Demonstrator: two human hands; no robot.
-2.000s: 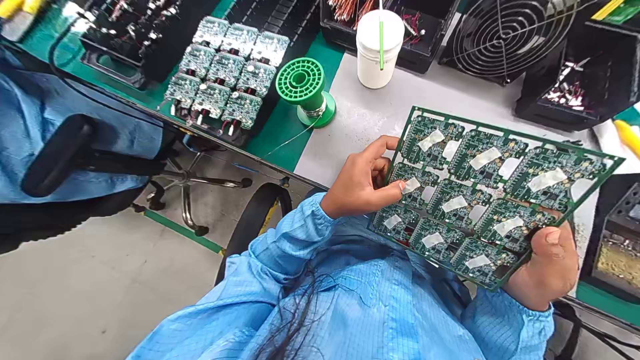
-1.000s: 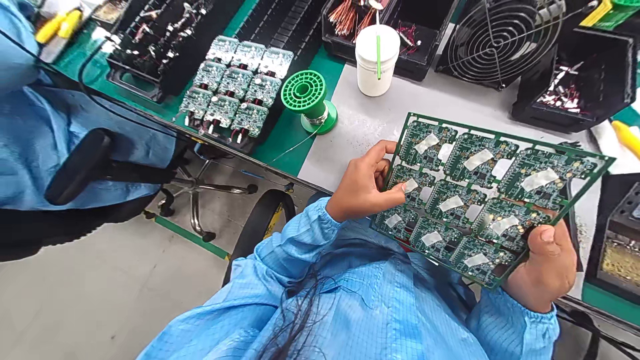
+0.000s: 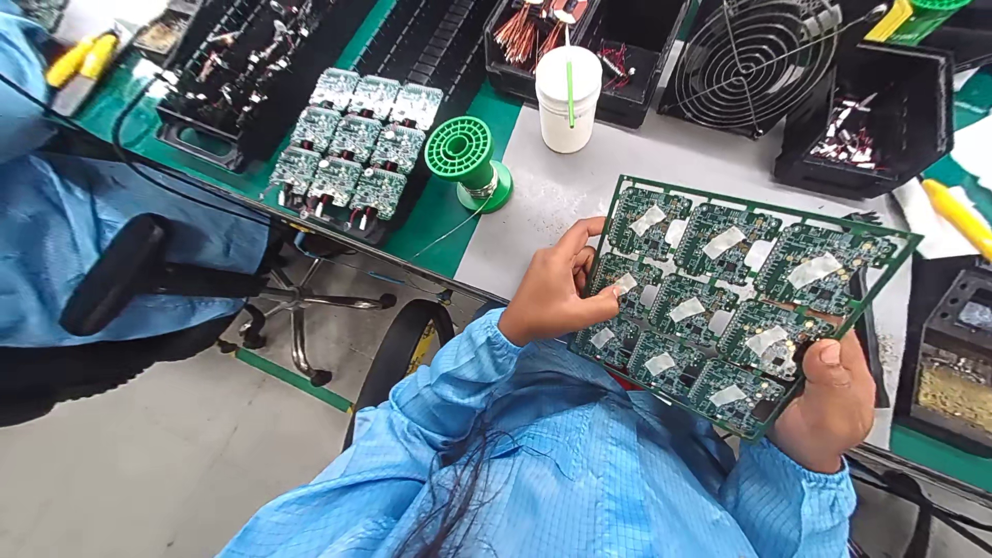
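Observation:
A green panel of circuit boards (image 3: 697, 310) is held up in front of my body, tilted, with a strip of whitish tape on each board. My left hand (image 3: 562, 287) grips its left edge, the thumb on the face beside a tape strip and the fingers partly hidden behind. At the lower right corner, my right hand (image 3: 833, 395) holds the panel with the thumb on the front; its fingers are hidden. Beyond my left hand stands a green spool of solder wire (image 3: 469, 159), a strand trailing from it. A white plastic bottle (image 3: 568, 101) with a green stick across it stands behind the panel.
Several assembled boards (image 3: 356, 139) lie in a block on the left. Black bins (image 3: 868, 116) hold small parts. A round fan guard (image 3: 748, 66) is at the back. Yellow-handled tools (image 3: 957, 217) and a soldering tip-cleaner holder (image 3: 957, 387) are on the right. A person's blue sleeve (image 3: 23, 85) shows at far left.

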